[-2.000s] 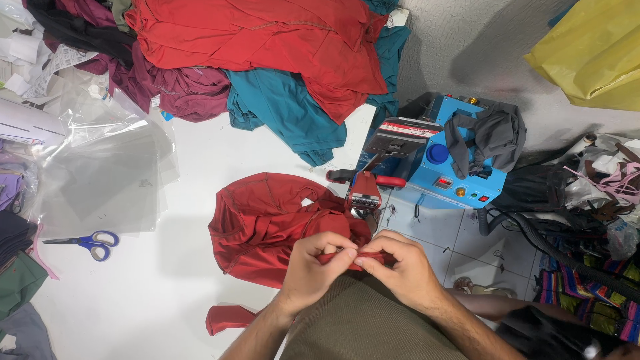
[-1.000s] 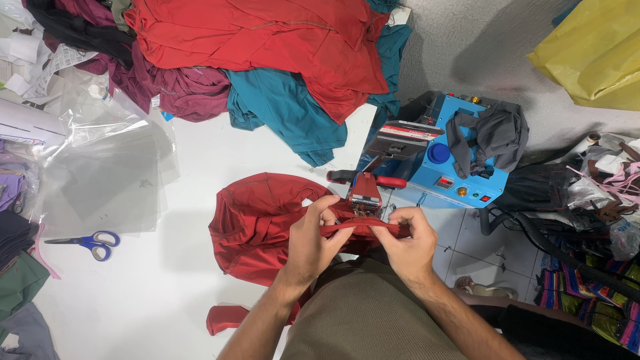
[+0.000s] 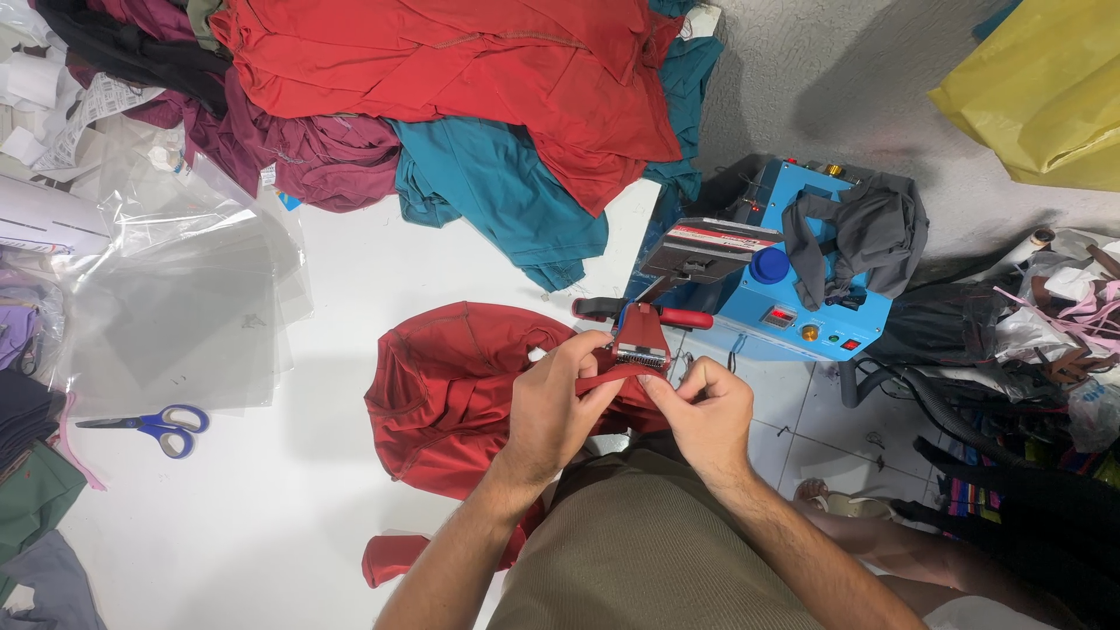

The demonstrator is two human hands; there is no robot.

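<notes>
A dark red garment (image 3: 455,394) lies bunched on the white table, in front of my body. Both hands pinch a narrow folded edge of its red fabric: my left hand (image 3: 556,407) at the left part, my right hand (image 3: 704,411) a short way to the right. The edge stretches between them, right at the toothed front of a trimming device with a red body (image 3: 641,337), clamped near the table's edge. Whether the fabric touches the teeth I cannot tell. A separate bit of red fabric (image 3: 394,558) shows at the left of my left forearm.
Blue-handled scissors (image 3: 166,427) and clear plastic bags (image 3: 184,324) lie on the left. Piled red (image 3: 455,61) and teal garments (image 3: 516,192) cover the back. A blue machine (image 3: 787,289) with grey cloth (image 3: 862,232) stands beyond the table's right edge. Another person's legs (image 3: 910,551) show at the lower right.
My hands, holding the red edge close together two seconds ago, have moved apart and a little forward, to the front of the trimming device. The edge now shows stretched between them.
</notes>
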